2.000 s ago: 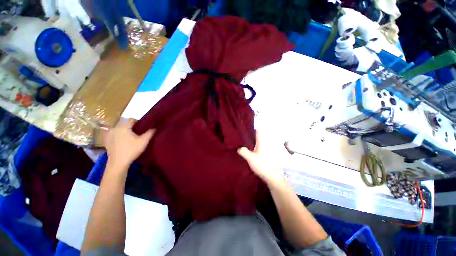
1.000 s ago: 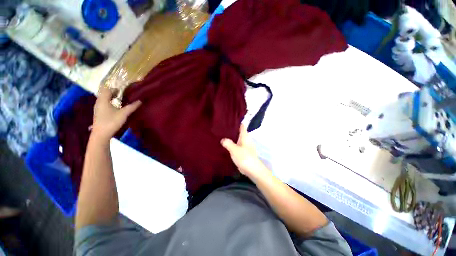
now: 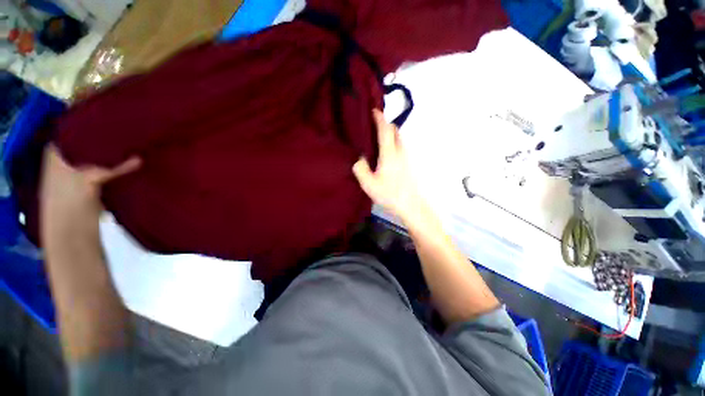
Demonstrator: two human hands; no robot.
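A large bundle of dark red fabric [image 3: 240, 155] lies over the near left part of the white table and hangs past its front edge. A black tie strip [image 3: 340, 69] goes around its gathered part, with a loose end at the right. My left hand [image 3: 81, 182], blurred, grips the bundle's left edge, thumb on top and fingers partly hidden. My right hand [image 3: 386, 170] lies against the bundle's right side with thumb and fingers apart; whether it grips cloth is unclear.
A white sewing machine [image 3: 595, 131] stands at right, with yellow-handled scissors [image 3: 578, 241] and a checked cloth [image 3: 613, 276] near it. A brown covered board [image 3: 166, 31] is at upper left. A white sheet [image 3: 182, 290] is below the bundle. Blue crates [image 3: 599, 371] are on the floor.
My left hand has moved left and slightly down, spreading the bundle's left side outward. My right hand has shifted slightly up and right along the cloth. The camera view has also shifted.
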